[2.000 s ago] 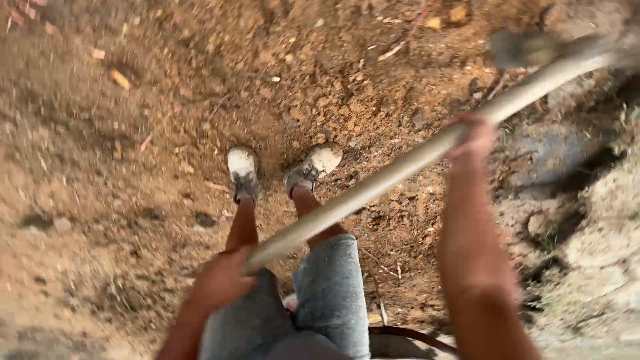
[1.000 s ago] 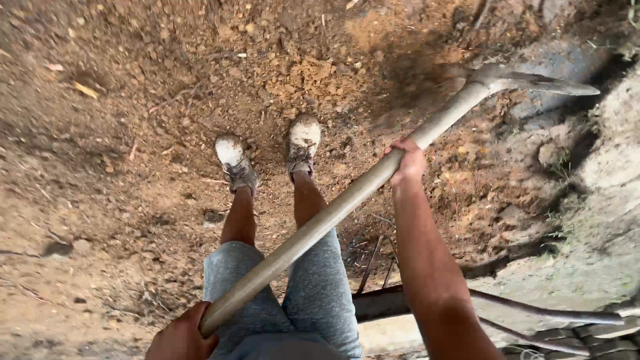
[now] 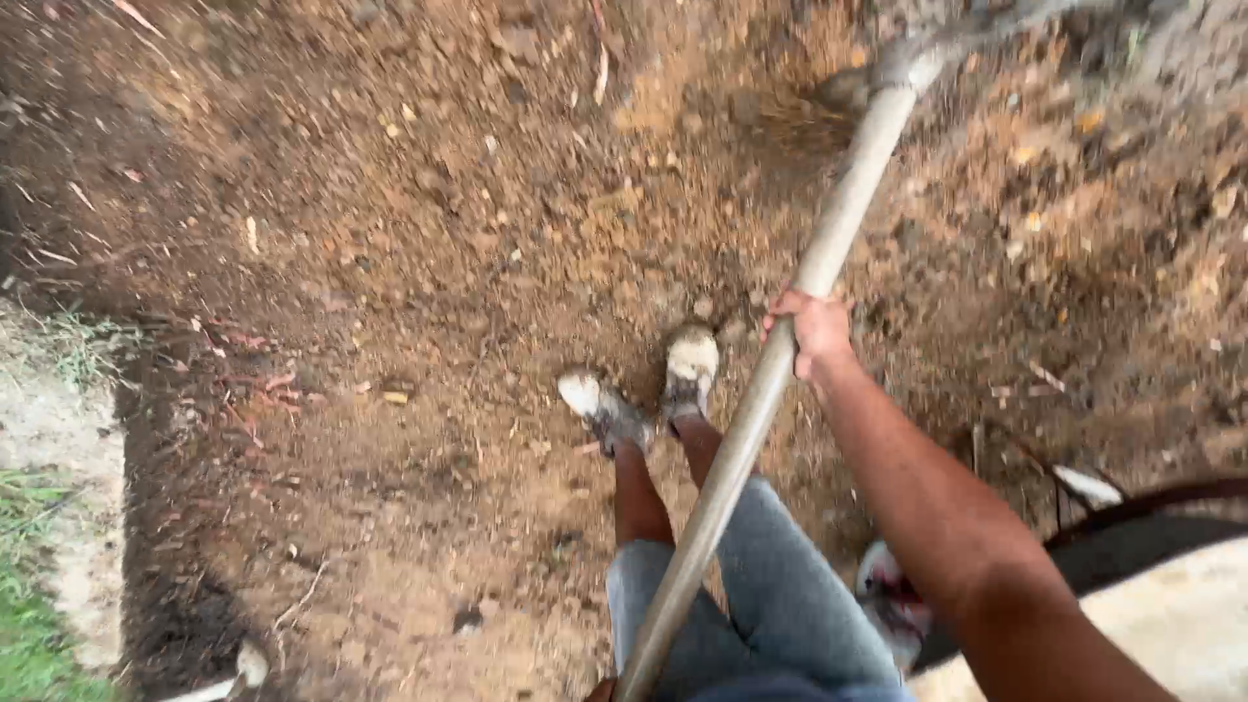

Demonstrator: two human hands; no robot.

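A long pale wooden handle (image 3: 736,458) runs from the bottom centre to the upper right, with a metal digging head (image 3: 916,60) at its far end, like a pickaxe or mattock, blurred and partly beyond the frame. My right hand (image 3: 811,330) grips the handle near its middle. Of my left hand (image 3: 602,690) only a bit shows at the bottom edge, against the handle's near end. Loose brown soil (image 3: 487,234) lies under the tool and round my two soiled shoes.
At lower right, a dark curved rim (image 3: 1150,502) borders a pale surface, with a white and red item (image 3: 887,585) beside it. A raised bank with grass (image 3: 39,575) edges the dug ground on the left. A pale-handled object (image 3: 244,668) lies at lower left.
The handle has swung to a steeper slant in view, with my right hand still on it. The view has shifted, bringing the grassy bank in at left.
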